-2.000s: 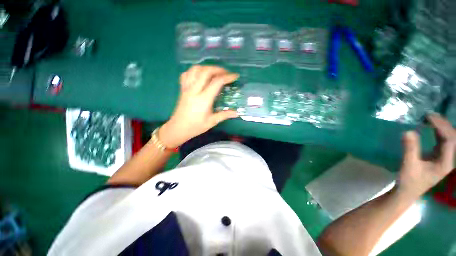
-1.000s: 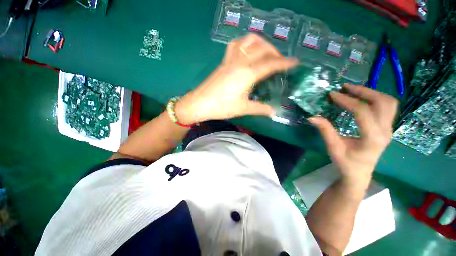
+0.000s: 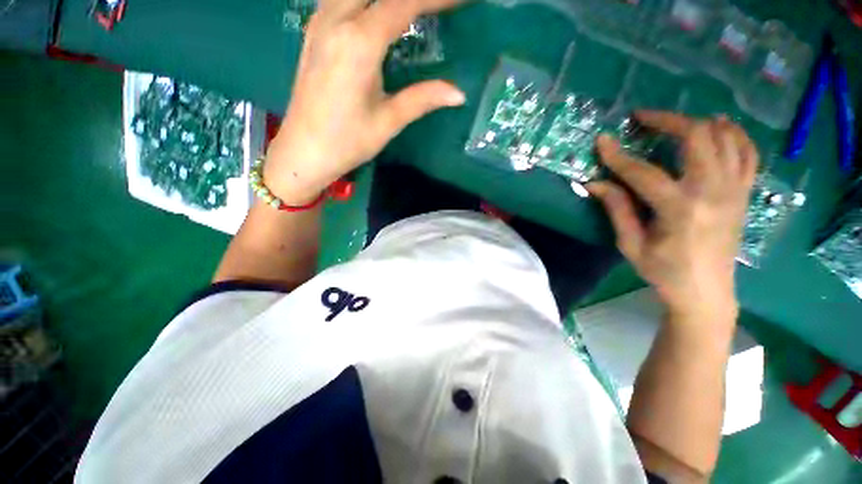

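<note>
A clear holder [image 3: 484, 118] with several small green circuit boards [image 3: 567, 132] lies at the bench's front edge. My right hand [image 3: 676, 184] is over its right part, with fingertips and thumb on either side of a board; the hand hides what is under it. My left hand [image 3: 340, 95] is left of the holder, thumb and fingers wide apart, fingers partly cut off by the top edge. A small board [image 3: 416, 43] shows on the mat between its thumb and fingers, with no clear grip on it.
A second clear holder [image 3: 652, 43] with silver-white modules lies behind. Blue-handled cutters [image 3: 818, 99] are to its right, loose boards [image 3: 841, 241] at the right edge. A white bin [image 3: 137, 170] of boards is at left, a white box [image 3: 624, 331] below the bench, a red stool [image 3: 832, 402] lower right.
My left hand has moved left, off the holder, and opened. My right hand has lowered a board onto the holder. The view has shifted, so the bench items sit higher and further right.
</note>
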